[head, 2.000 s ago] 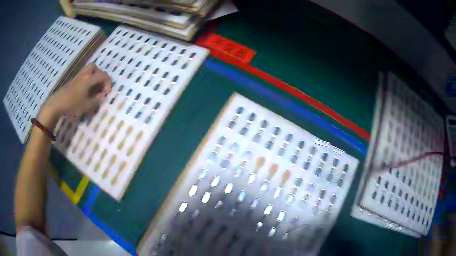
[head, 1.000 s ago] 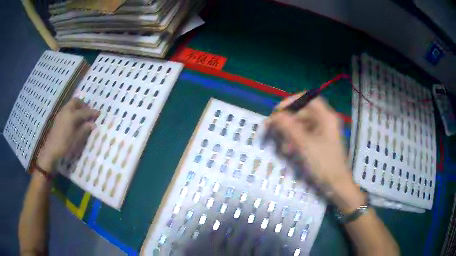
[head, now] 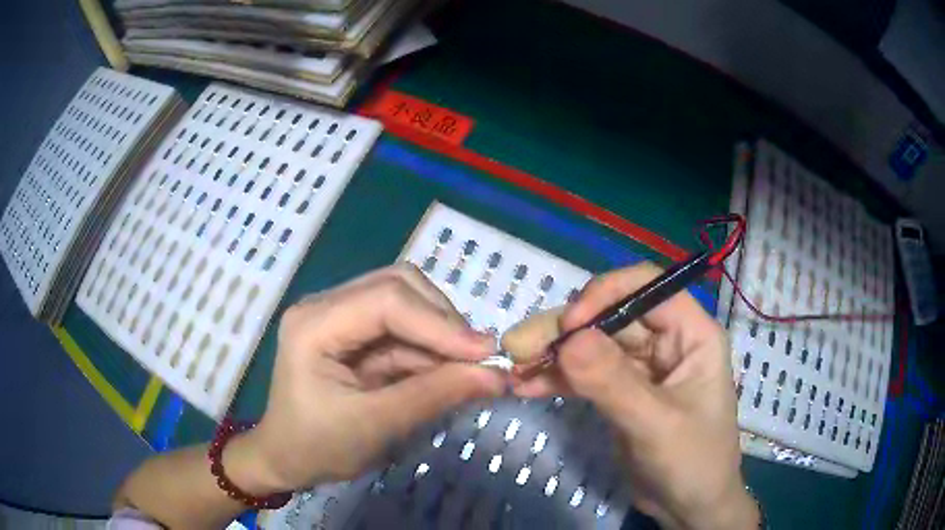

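Note:
My left hand (head: 363, 378) pinches a small silvery component (head: 499, 362) between thumb and forefinger, above the centre tray. My right hand (head: 658, 383) holds a slim black pen-shaped tool (head: 653, 295), its tip end pointing down-left at the component; fingers hide whether they touch. A beige cover (head: 534, 333) is on a right fingertip. A red lead (head: 731, 243) leaves the tool's rear. The white slotted centre tray (head: 539, 261) lies below both hands and is partly hidden by them; its visible slots hold dark and shiny parts.
A left slotted tray (head: 223, 197) has dark parts and tan slots, beside a tray stack (head: 78, 176). More stacked trays (head: 238, 47) stand upper left, near a red label (head: 420, 117). Right trays (head: 819, 300) lie under the wire. A white handheld device (head: 914, 269) is far right.
My left hand has moved right from the left tray to above the centre tray, with a component now visible in its fingers. My right hand has come lower, meeting it with the tool.

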